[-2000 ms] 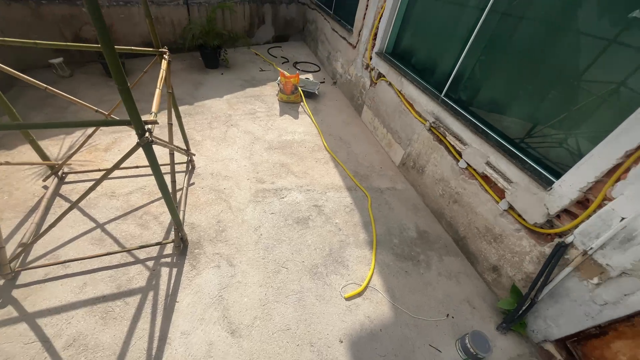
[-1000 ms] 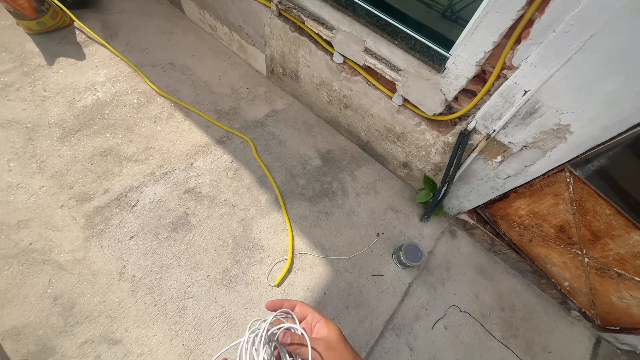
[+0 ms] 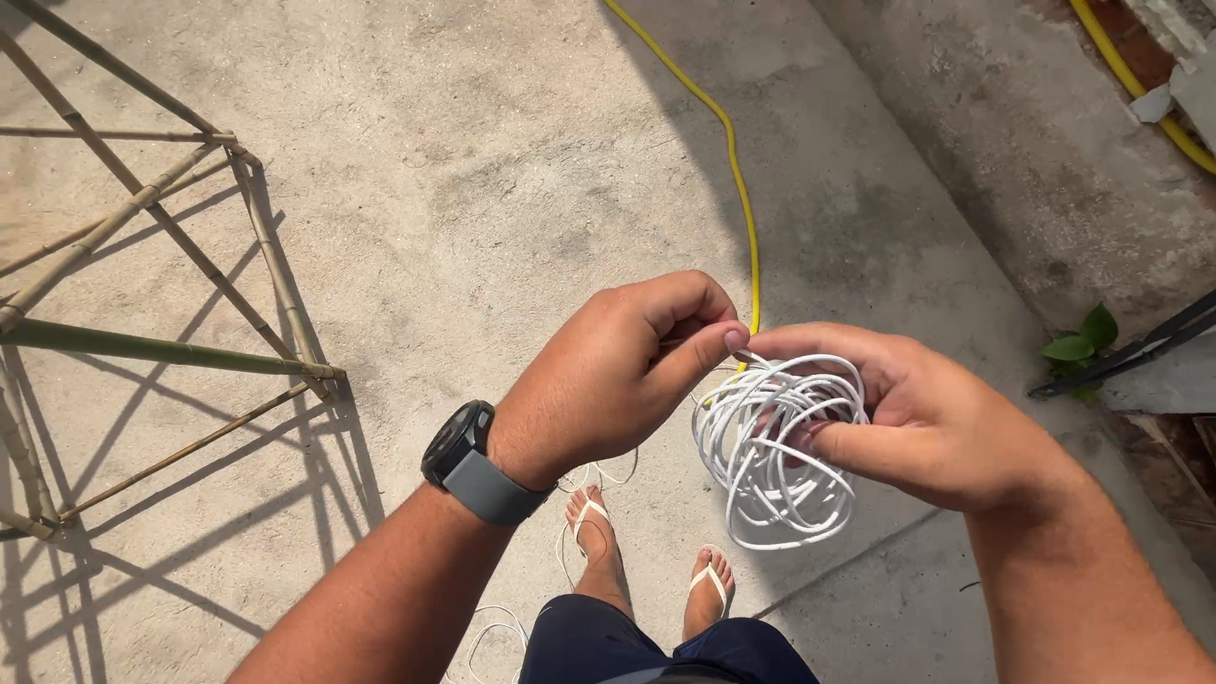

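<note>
A loose tangled coil of white cable point(image 3: 788, 456) hangs from my right hand point(image 3: 912, 418), its thumb and fingers closed around the upper side of the bundle. My left hand point(image 3: 636, 361) pinches a strand of the same cable between thumb and index finger at the coil's top, close to my right fingertips. A dark watch point(image 3: 461, 442) is on my left wrist. More loops of white cable point(image 3: 494, 632) lie on the floor by my feet. Behind the hands a yellow hose or conduit point(image 3: 731, 152) runs along the concrete floor; its near end is partly hidden by the coil.
A frame of bamboo poles point(image 3: 171, 351) stands at the left. At the right are a rough low wall point(image 3: 1007, 123), another yellow conduit point(image 3: 1111, 66), a small green plant point(image 3: 1083, 342) and black tubes point(image 3: 1130, 356). My feet in flip-flops point(image 3: 708, 579) are below the hands.
The white coil, at the bottom edge in one hand a second ago, is now raised in view in my right hand. My left hand has come into view and pinches a strand. The view has tilted down.
</note>
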